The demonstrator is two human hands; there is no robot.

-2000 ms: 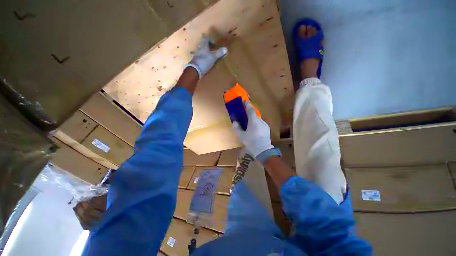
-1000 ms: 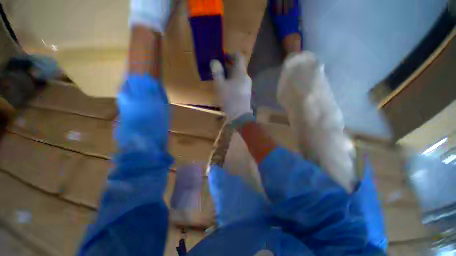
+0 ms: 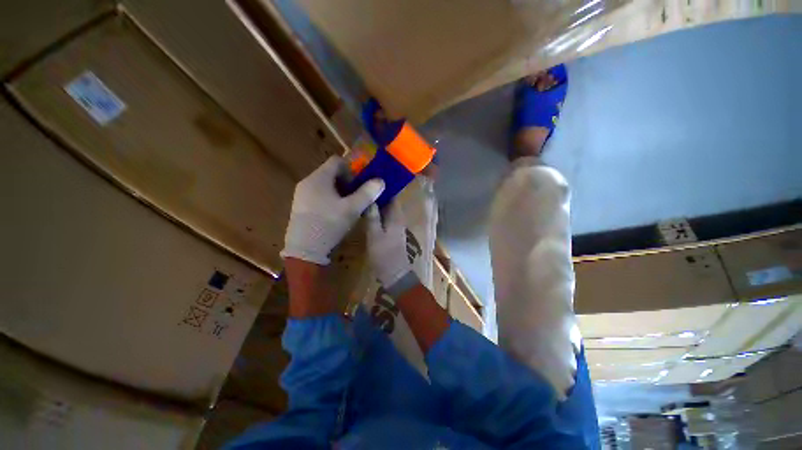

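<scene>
A dark blue tape gun (image 3: 388, 175) with a bright orange end is held up in front of my body, its orange end pointing away from me to the upper right. My left hand (image 3: 327, 208), in a white knit glove, grips its body from the left. My right hand (image 3: 392, 246), also in a white glove, is close against its near end from below; whether its fingers grip it is hard to tell. A large brown carton (image 3: 396, 48) with shiny film on its edge lies just beyond the tape gun.
Large cartons (image 3: 149, 132) with printed marks and a white label fill the left side. More cartons (image 3: 655, 286) stand at the right, some with shiny film. Grey-blue floor (image 3: 668, 149) shows at the upper right. My foot in a blue sandal (image 3: 538, 107) stands on it.
The view has swung to other cartons. My left hand has come from the carton surface to the tape gun, which was near my right hand. Both hands are now together.
</scene>
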